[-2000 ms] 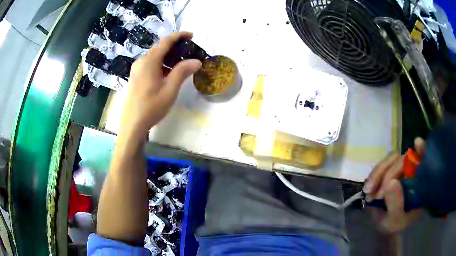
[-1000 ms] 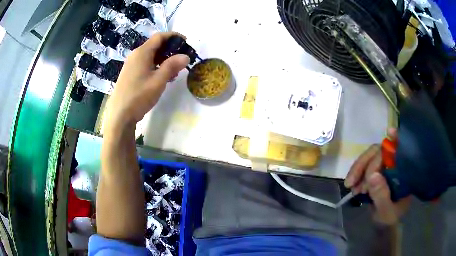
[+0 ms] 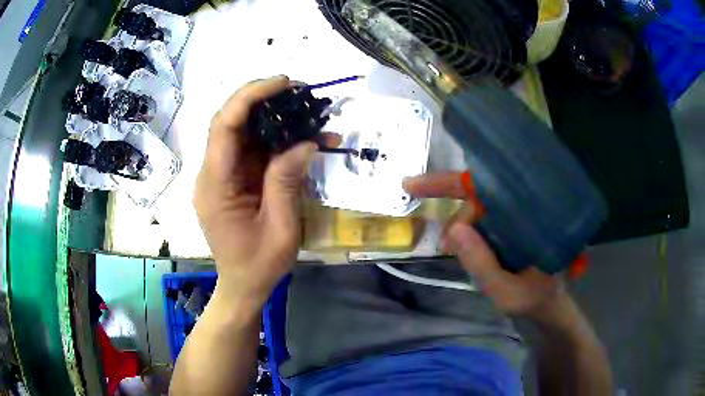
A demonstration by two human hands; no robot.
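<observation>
My left hand (image 3: 251, 186) grips a black component (image 3: 290, 117) by its sides. Two stiff dark wires stick out of it to the right; the lower one reaches over the white cover (image 3: 402, 139) to near the small dark contacts (image 3: 369, 154) at its centre. The cover lies on the yellow-brown holding block (image 3: 375, 232). My right hand (image 3: 495, 263) holds the dark teal soldering gun (image 3: 526, 170), a finger at its orange-red trigger. The gun's scorched metal barrel (image 3: 394, 39) points up and left over the fan. The flux tin is not visible.
Soldered assemblies (image 3: 127, 106) lie in rows at the left. The black fan (image 3: 441, 35) stands behind the cover, with a cream holder (image 3: 547, 27) beside it. A blue crate (image 3: 179, 309) is below left. A pale cord (image 3: 425, 280) hangs at the bench edge.
My left hand has moved right with the black component, away from the flux tin to the white cover. The gun has moved left and up, nearer the cover. The view has shifted.
</observation>
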